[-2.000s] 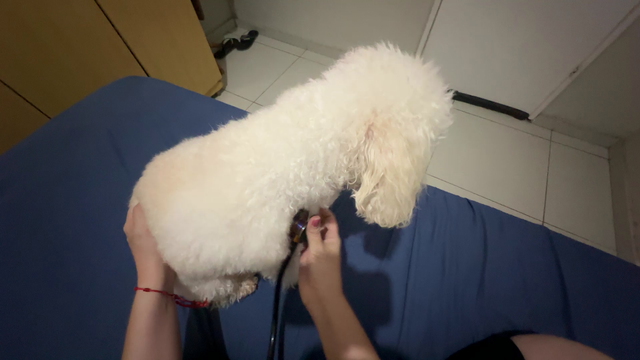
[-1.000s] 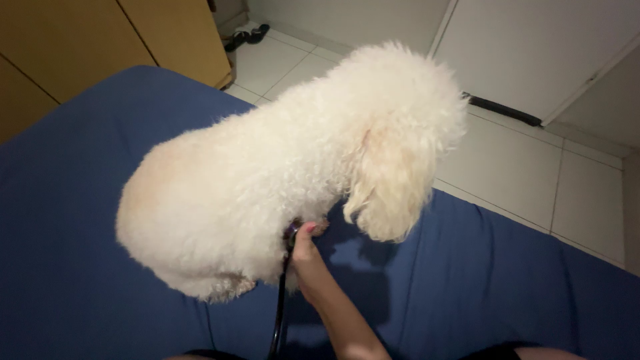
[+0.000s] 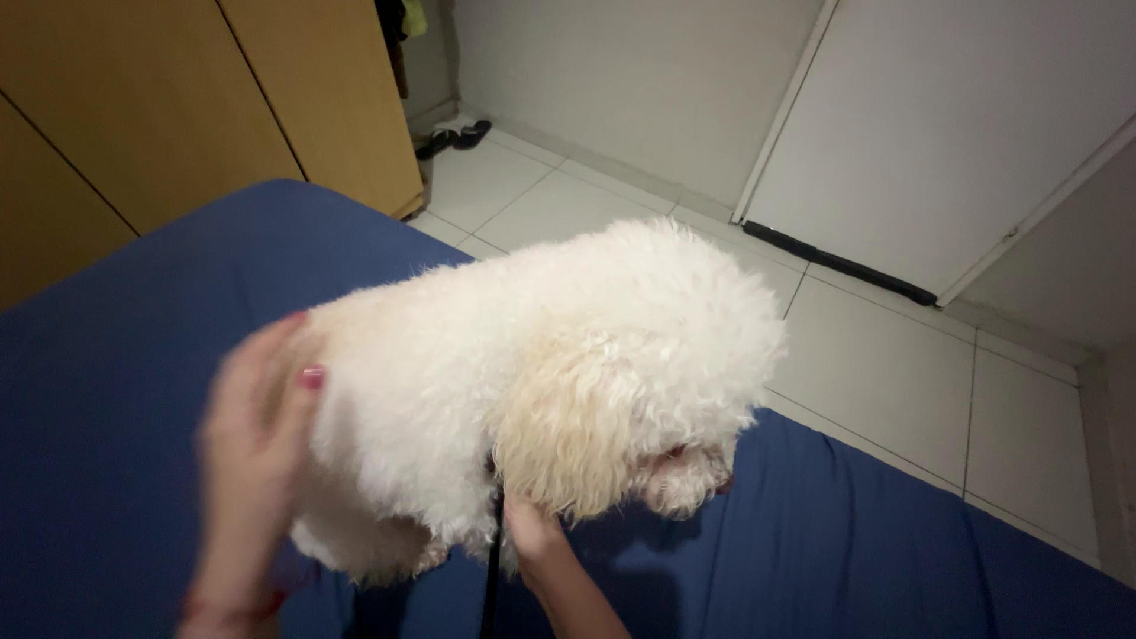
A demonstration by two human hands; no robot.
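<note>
A white curly-haired dog [image 3: 444, 355] is on a bed with a blue sheet [image 3: 355, 222], its head and cream-coloured ear to the right. My left hand [image 3: 257, 399], blurred, rests against the dog's rump with fingers apart and a red cord bracelet at the wrist. Under the dog's ear, at its chest, is my right hand [image 3: 530, 532], its fingers hidden by the fur. A black tube [image 3: 493, 568] runs down from the chest just beside that hand; whatever is at its upper end is covered by fur.
Wooden cabinet doors [image 3: 160, 98] stand behind the bed at the upper left. Dark footwear [image 3: 457, 138] lies on the white tiled floor [image 3: 550, 204]. A white door [image 3: 941, 115] has a black draught strip [image 3: 839, 263] along its bottom edge.
My left hand has come back into view at the dog's rump. The dog's head has turned and lowered, so its muzzle now shows. My right hand's fingertips have become hidden.
</note>
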